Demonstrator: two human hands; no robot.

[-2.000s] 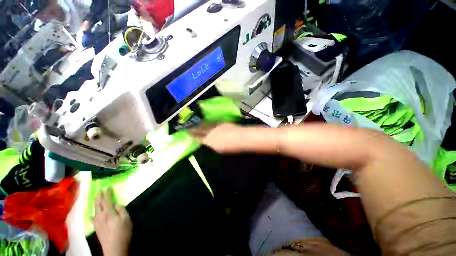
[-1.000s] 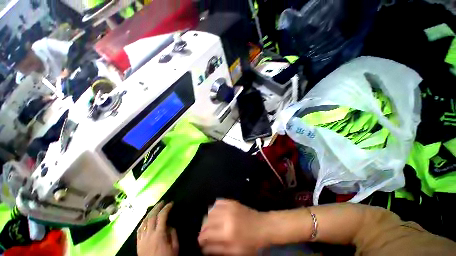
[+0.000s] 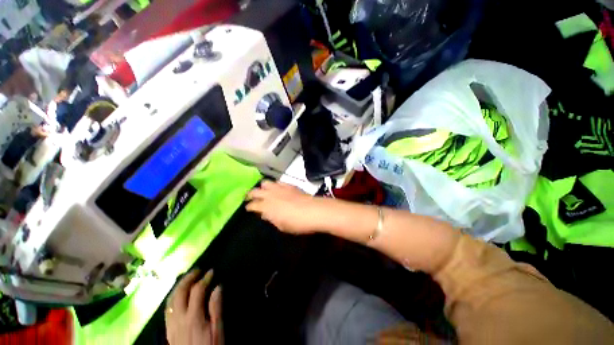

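Observation:
A neon-green fabric panel [image 3: 209, 219] with a black logo patch [image 3: 173, 210] lies under the white sewing machine [image 3: 202, 74], along the edge of a black fabric panel [image 3: 249, 269]. My left hand [image 3: 194, 311] lies on the black fabric near the seam, cut off by the bottom edge, with a ring on one finger. My right hand [image 3: 279, 205] is at the upper right end of the green panel, fingertips on the black fabric beside its edge. Whether the fingers pinch the cloth is unclear. The needle area is small and blurred.
A white carrier bag [image 3: 464, 202] with green pieces stands at the right. A dark phone [image 3: 320, 145] with a white cable lies beside the machine's handwheel [image 3: 274, 112]. Black-green pieces [image 3: 582, 205] lie far right. A red plastic bag [image 3: 44, 330] is at the lower left.
My right hand has moved from the lap area up to the far end of the green panel. My left hand has shifted slightly left in view. The camera view has turned right since the earliest frame.

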